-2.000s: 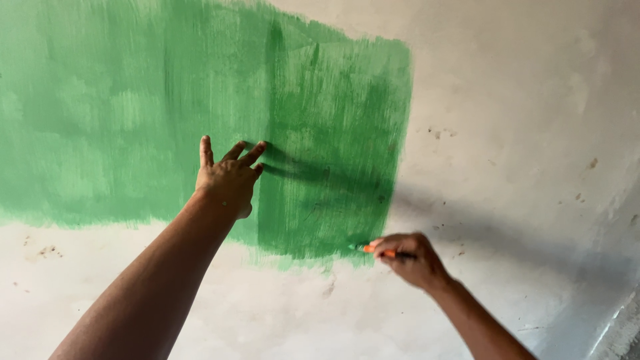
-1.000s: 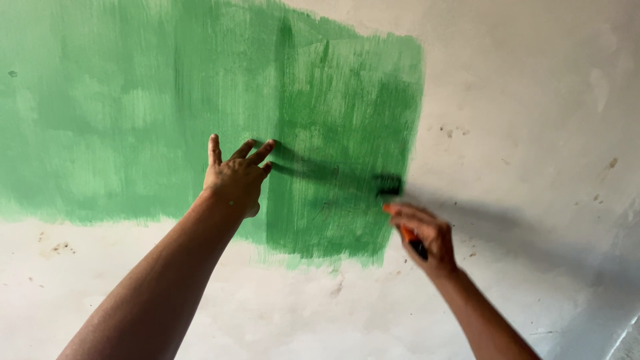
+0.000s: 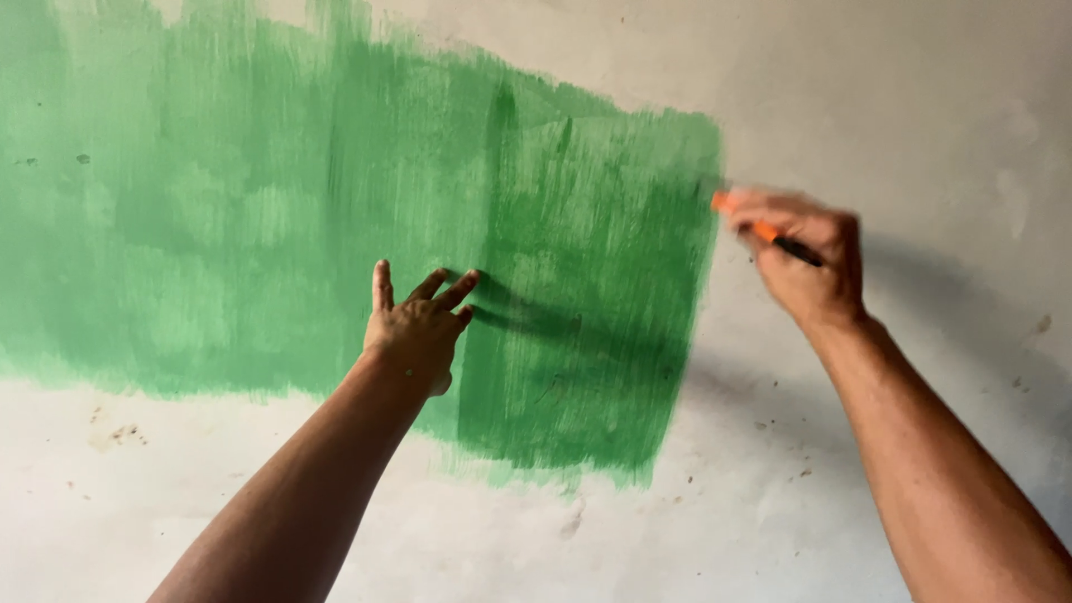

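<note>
A broad patch of green paint (image 3: 402,193) covers much of a pale wall (image 3: 837,92), streaky and darker toward its right side. My left hand (image 3: 414,335) rests with spread fingers against the painted part and holds nothing. Beyond the patch's right edge, my right hand (image 3: 808,251) is closed around a paintbrush with an orange and black handle (image 3: 766,233). The brush's head is blurred near the upper right edge of the green, so whether its bristles touch the wall is hard to tell.
Brown stains (image 3: 126,434) mark the bare wall at the lower left, and small chips (image 3: 760,425) dot it at the lower right. Shadows of my arms fall across the paint and the wall to the right.
My right hand has moved up along the patch's right edge with the brush, from near the bottom edge two seconds ago. My left hand has stayed against the painted wall.
</note>
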